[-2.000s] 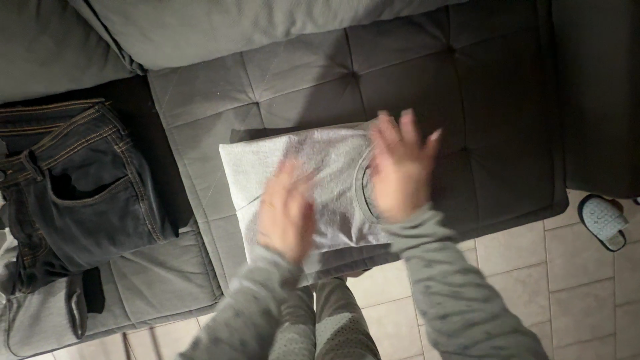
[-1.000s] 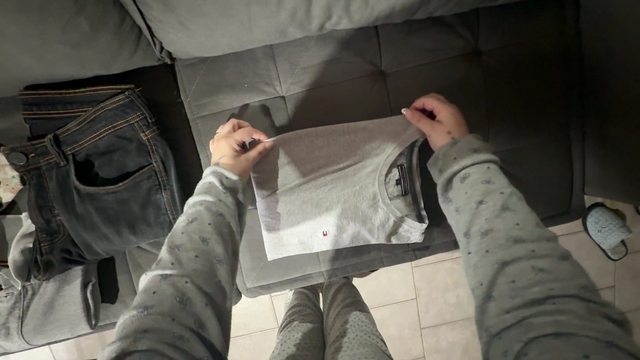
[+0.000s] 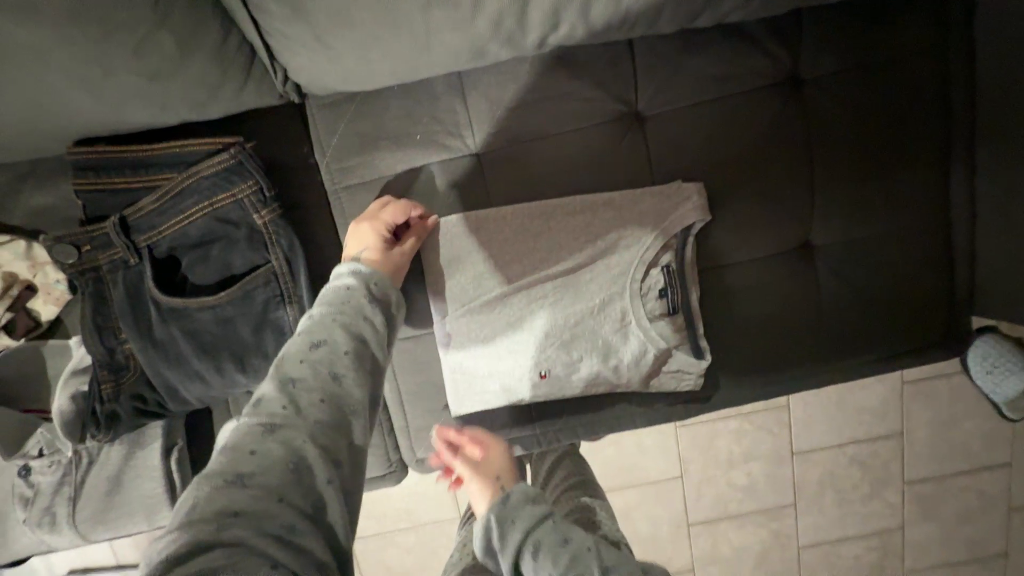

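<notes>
A light grey T-shirt (image 3: 552, 296) lies folded into a rectangle on the dark grey sofa seat, its neckline to the right and a small logo on its front. My left hand (image 3: 390, 232) pinches the shirt's upper left corner between thumb and fingers. Below the lower left corner, my right hand (image 3: 474, 464) hovers near the seat's front edge; it is slightly blurred, touches no cloth, and its fingers are partly spread. Both forearms are in grey patterned sleeves.
Dark jeans (image 3: 200, 280) lie folded at the left, beside light grey garments (image 3: 104, 480) and a patterned cloth (image 3: 32, 284). Sofa back cushions (image 3: 480, 32) border the top. Below the seat is a tiled floor (image 3: 736, 480), with a grey slipper (image 3: 996, 372) at the far right.
My right hand has let go of the shirt's upper right part and moved down and left to below its lower left corner. My left hand still holds the upper left corner, as one second ago.
</notes>
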